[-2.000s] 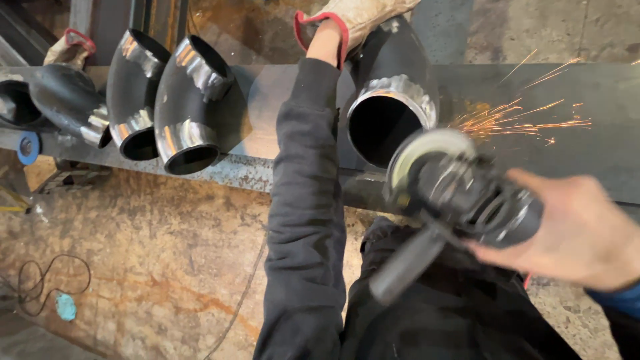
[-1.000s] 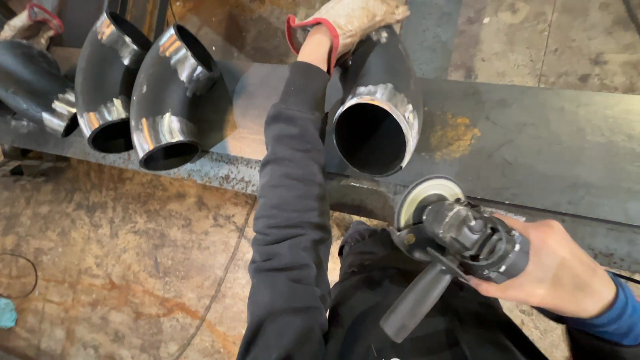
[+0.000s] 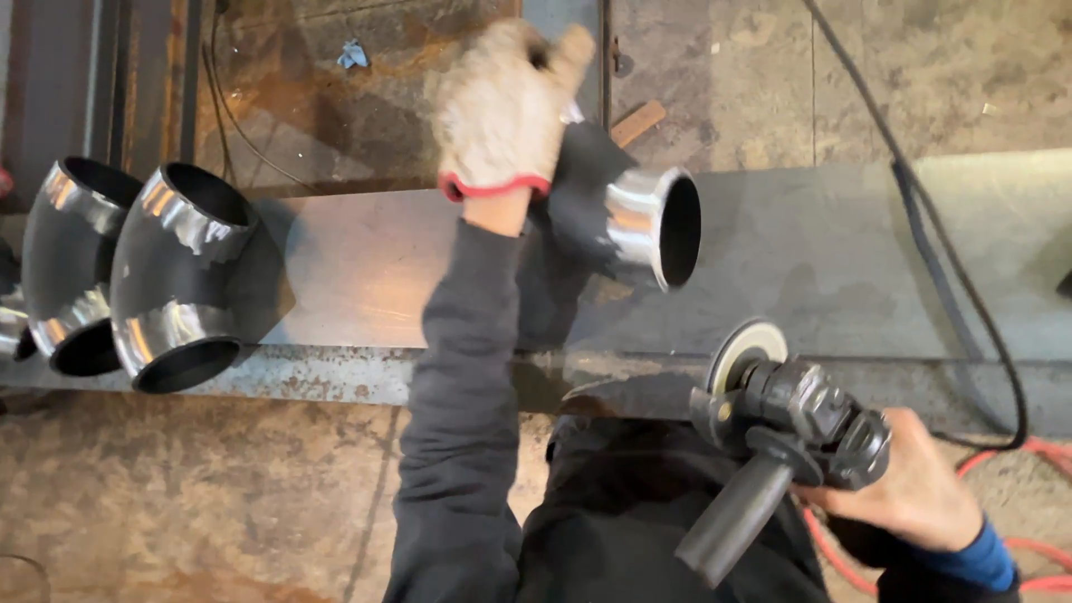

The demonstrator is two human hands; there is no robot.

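Note:
A black steel pipe elbow with a bright ground end lies on the steel beam, its round opening facing right. My left hand, in a pale work glove with a red cuff, grips the elbow's far end; the fingertips are partly hidden. Below and right of the elbow, apart from it, is an angle grinder with a pale disc and a black side handle. My bare right hand is closed around the grinder's body. No sparks show.
Two more elbows with ground ends stand on the beam at left, beside part of another at the frame's edge. A black cable loops across the beam at right. A red hose lies on the floor. Steel sections are at upper left.
The elbow in my left hand has turned, its opening swinging from facing me to facing right. Sparks seen two seconds ago are gone. The grinder has moved away from the elbow. The view has shifted.

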